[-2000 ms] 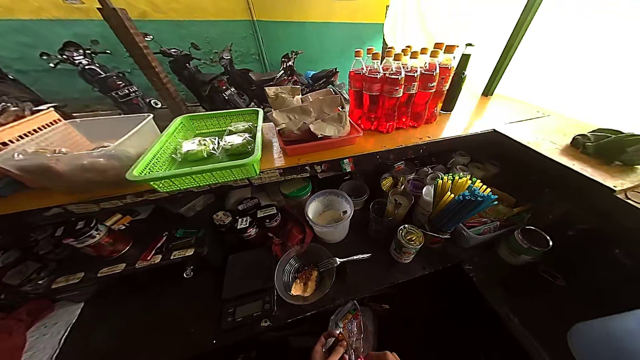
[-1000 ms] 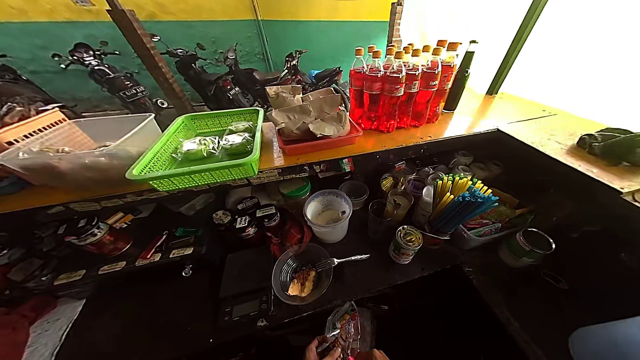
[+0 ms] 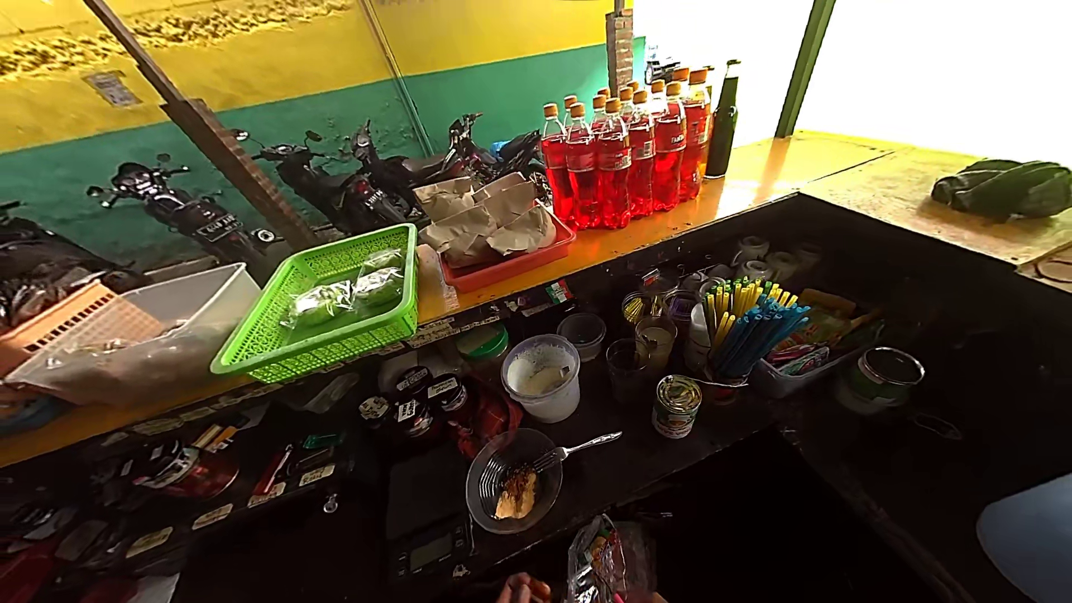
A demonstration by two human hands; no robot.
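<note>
At the bottom edge, my left hand [image 3: 524,589] shows only its fingers, just left of a clear plastic packet [image 3: 600,557] with coloured contents; a gap lies between them. Only a sliver of my right hand [image 3: 655,598] shows at the packet's lower right, so its grip is mostly hidden. Above the packet, a glass bowl [image 3: 488,508] holds brown and pale food, with a fork [image 3: 586,444] resting across its rim. A digital scale [image 3: 429,553] lies to the bowl's lower left. Behind the bowl stands a white tub [image 3: 559,404] with pale contents.
An opened can [image 3: 677,408] and a bunch of blue and yellow straws [image 3: 745,327] stand right of the tub. On the raised counter are a green basket [image 3: 335,353], a red tray [image 3: 502,270] with brown paper and red drink bottles [image 3: 613,172]. A pail-like blue object [image 3: 1026,536] stands lower right.
My left hand has moved off the packet, leftward, and less of both hands shows at the bottom edge. The view has tilted a little upward.
</note>
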